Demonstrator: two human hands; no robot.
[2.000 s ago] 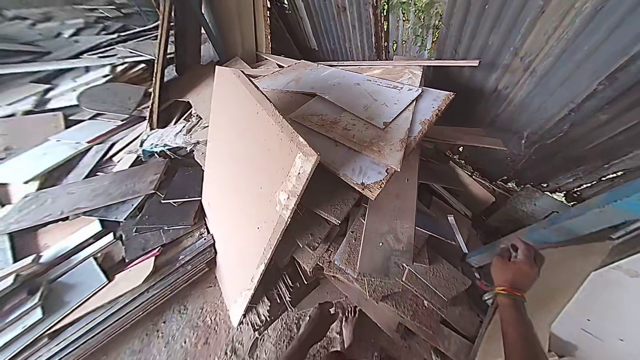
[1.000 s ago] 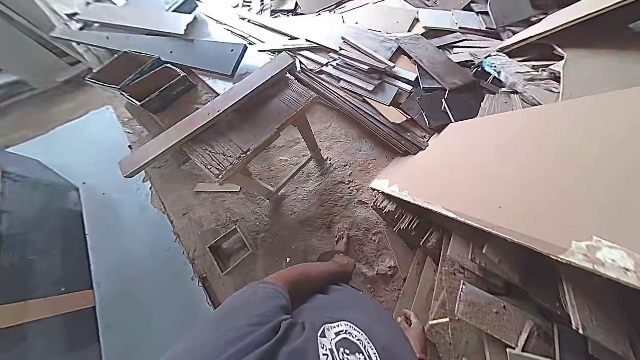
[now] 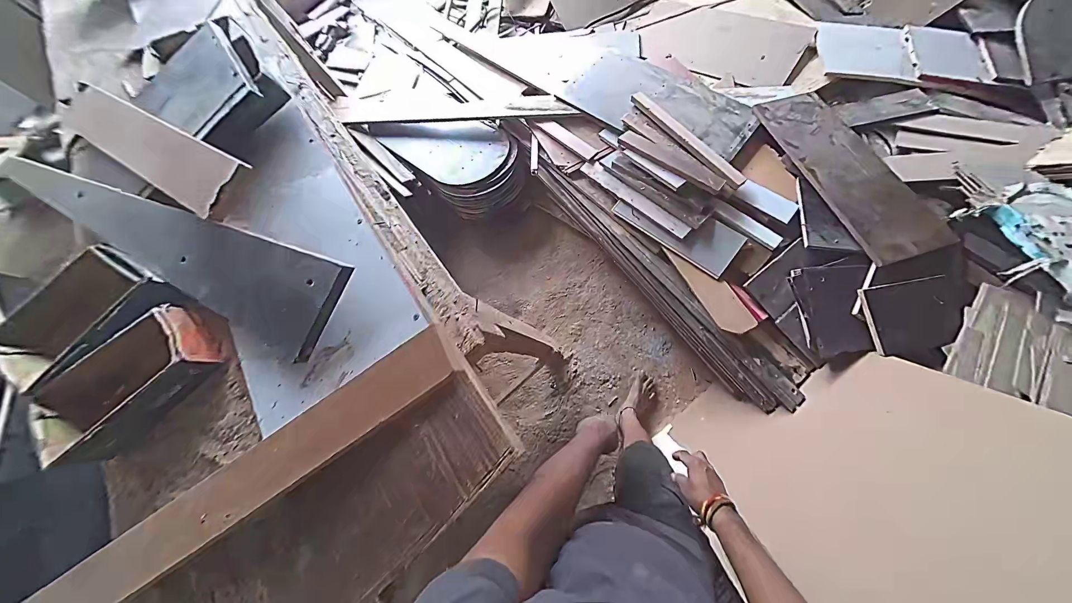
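My right hand [image 3: 699, 483], with red and orange bands at its wrist, is at the near left edge of a large beige board [image 3: 888, 486], its fingers curled over the edge close to a chipped white corner. My left hand [image 3: 596, 432] is low in front of me, beside my lower leg and bare foot; its fingers are turned away and hidden, so whether it holds anything cannot be told. Left of my left arm stands a worn wooden bench [image 3: 352, 494] with a long brown plank [image 3: 251, 469] along its top.
A stack of long thin strips [image 3: 670, 310] lies on the dusty floor ahead, with dark offcuts and panels [image 3: 854, 176] piled behind and to the right. Rounded boards [image 3: 452, 155] are stacked farther back. At left, a grey plank [image 3: 184, 251] and open boxes [image 3: 126, 377] lie by a pale sheet.
My right hand was below the beige board's edge a second ago and is now at that edge. The view has swung far left from the board pile by the corrugated wall.
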